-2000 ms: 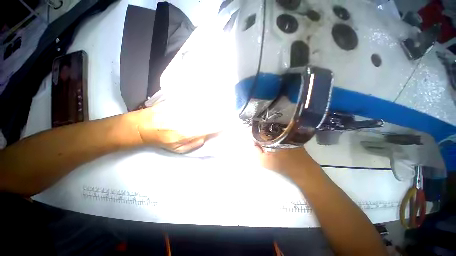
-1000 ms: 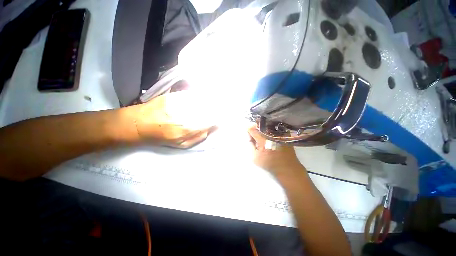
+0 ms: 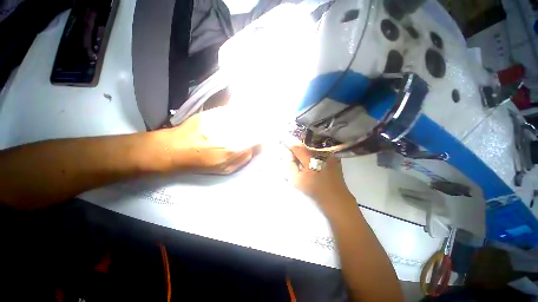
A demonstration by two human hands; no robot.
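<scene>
The grey and black garment (image 3: 154, 59) lies at the upper left of the machine, its near end running toward my left hand. My left hand (image 3: 215, 147) lies on the work, fingers pointing right; lamp glare hides what is under it. My right hand (image 3: 315, 171) is at the needle area, just below the shiny looped metal guard (image 3: 407, 106), with fingers bent. Glare hides the fingertips of both hands and any cloth between them. The white sewing machine (image 3: 348, 53) with a blue stripe stands over the right hand.
A smartphone (image 3: 84, 41) lies at the upper left of the white table (image 3: 236, 221). Scissors (image 3: 438, 272) with yellow and red handles lie at the table's right front edge. Red items (image 3: 512, 74) show at the far right. The wearer's dark clothing is below the table edge.
Over the two seconds the view has shifted and turned, so phone, machine and scissors sit elsewhere in the picture. Both hands remain close to the needle area. The right hand's fingers show more clearly.
</scene>
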